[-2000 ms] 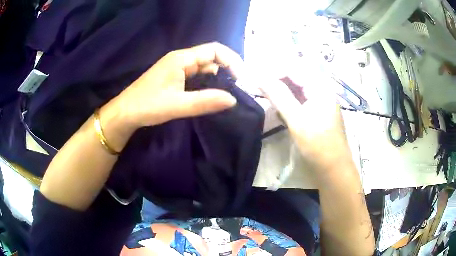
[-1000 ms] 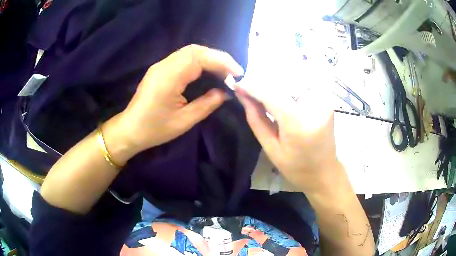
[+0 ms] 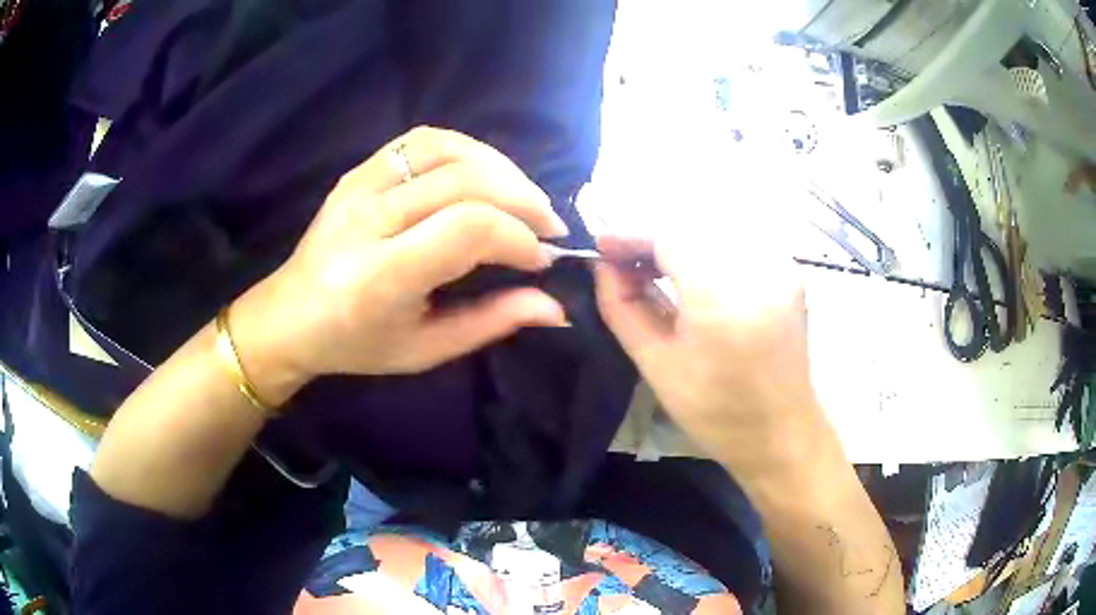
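The dark purple-navy garment (image 3: 397,421) fills the left and middle, partly over the lap. My left hand (image 3: 409,258) rests over it with thumb and fingers around a fold of cloth. A small narrow white piece, perhaps tape (image 3: 575,252), stretches between my left fingertips and my right fingertips. My right hand (image 3: 709,324) pinches its right end; bright glare washes out the back of this hand. A white label (image 3: 84,201) lies on the cloth at the upper left.
Black-handled shears (image 3: 976,294) lie at right, with silver snips or tweezers (image 3: 856,234) left of them. The pale machine head (image 3: 962,72) stands at upper right. The white table (image 3: 925,384) ends in front of the wearer. Papers and scraps (image 3: 986,529) are at lower right.
My right hand first drew in to my left fingertips, then moved slightly down and right. The white piece now shows stretched between the hands. My left fingers have curled closer together.
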